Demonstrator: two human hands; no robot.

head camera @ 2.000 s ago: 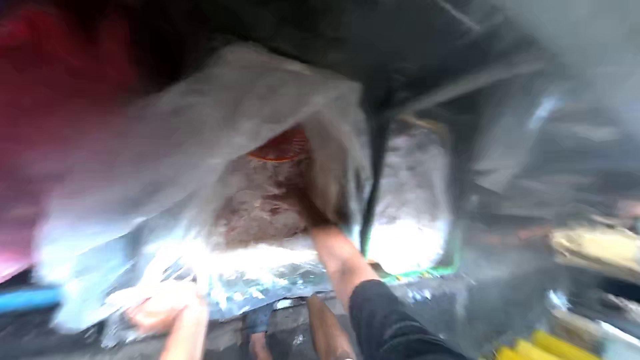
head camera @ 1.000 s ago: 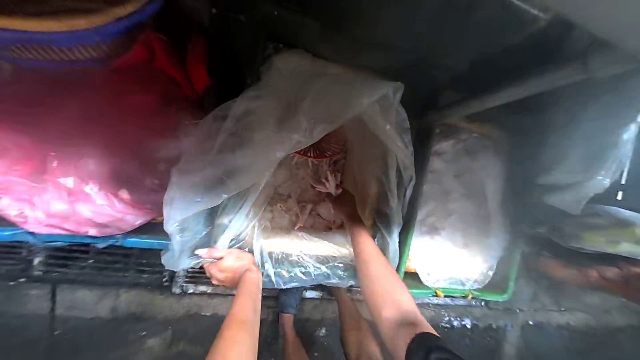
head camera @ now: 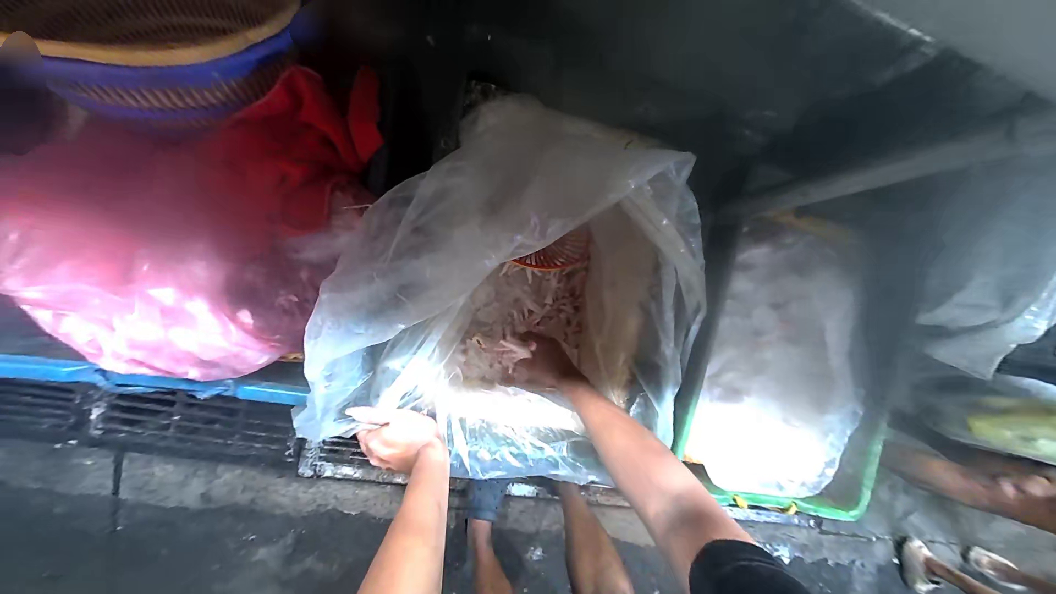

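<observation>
A large clear plastic bag (head camera: pixel 511 173) stands with its mouth towards me, lining a container whose shape is mostly hidden. My left hand (head camera: pixel 400 439) grips the bag's near left edge. Inside lies a heap of pale pinkish pieces, which look like chicken feet (head camera: pixel 544 301), among what looks like ice. My right hand (head camera: pixel 540 363) is in the bag, over the near part of the heap, with pale pieces at its fingers; its grip on them is partly hidden. Behind the heap, a red slotted plastic basket (head camera: pixel 557 252) shows partly under the bag's fold.
Pink plastic bags (head camera: pixel 148 297) lie at the left, below a blue basket (head camera: pixel 165 74). To the right, a green-rimmed crate (head camera: pixel 866 487) holds a clear bag of whitish contents. A floor grate (head camera: pixel 181 421) runs along the near side. Another person's arm (head camera: pixel 973 483) and sandalled feet are at the right.
My left hand stays on the bag's edge. My right hand, deeper in the bag beside a pale piece one second ago, is now nearer the front of the heap. The view has steadied from a blur.
</observation>
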